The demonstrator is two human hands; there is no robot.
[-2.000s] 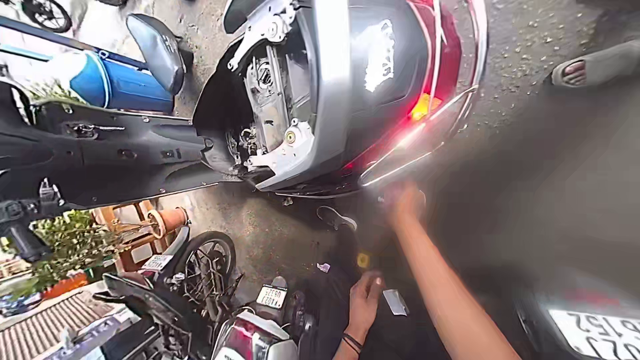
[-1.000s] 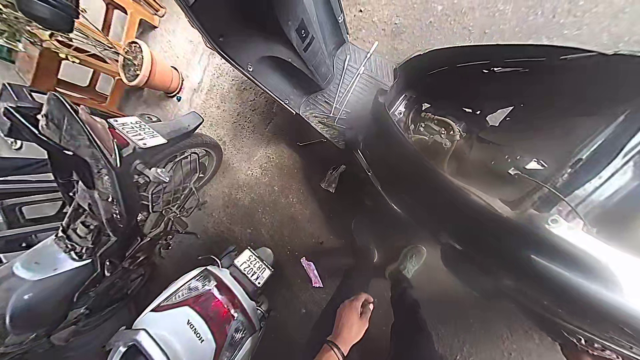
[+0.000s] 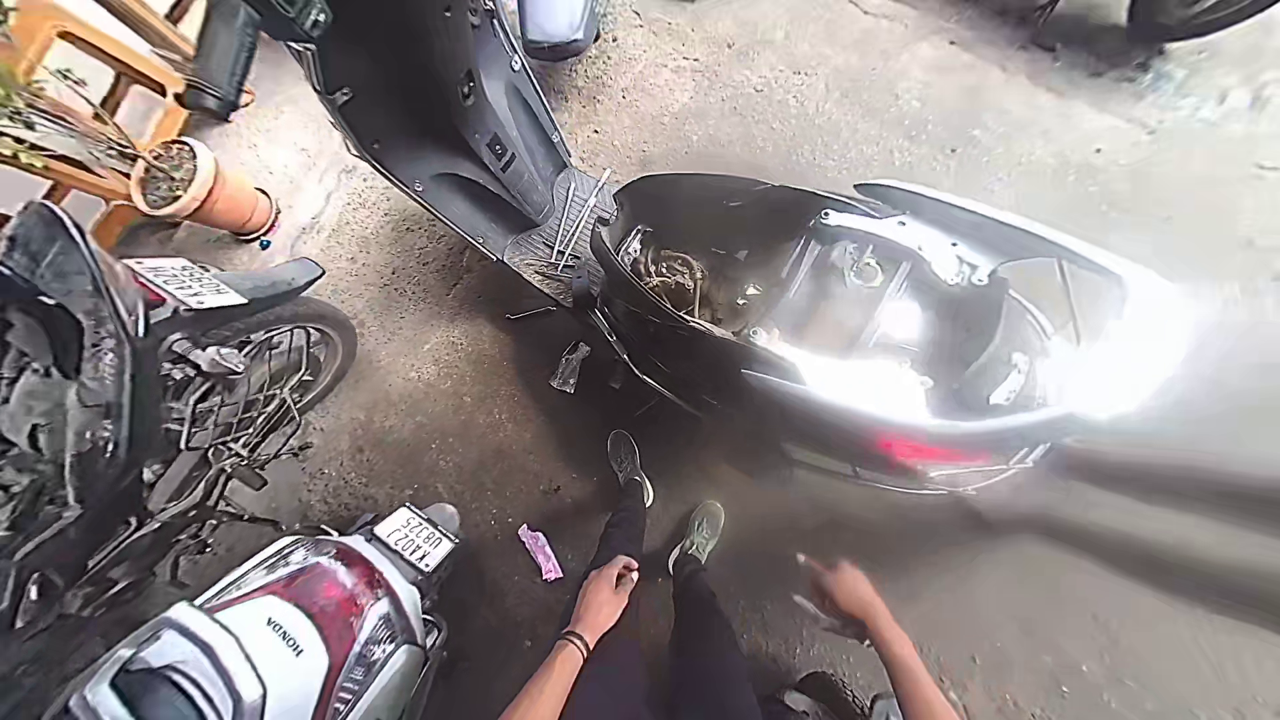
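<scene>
A dark scooter (image 3: 690, 370) with its seat off lies across the middle of the view, its frame and engine bay (image 3: 860, 290) exposed. Thin metal rods (image 3: 578, 225) rest on its ribbed footboard. Over my leg, below the scooter, my left hand (image 3: 603, 598) has its fingers curled together, with nothing visible in it. To the right, my right hand (image 3: 842, 590) is apart from the scooter's tail, one finger stretched to the left. Something pale and blurred shows just under that hand; whether the hand holds it is unclear.
A white and red Honda scooter (image 3: 300, 620) stands at lower left, a motorcycle's rear wheel (image 3: 300, 350) above it. A potted plant (image 3: 225, 195) is beside a wooden frame (image 3: 60, 40). A pink wrapper (image 3: 540, 552) and a clear packet (image 3: 569, 367) lie on the ground.
Two seconds ago my right hand was by the scooter's lit tail; it was out of view one second ago and is now below the scooter, apart from it. The view has swung strongly.
</scene>
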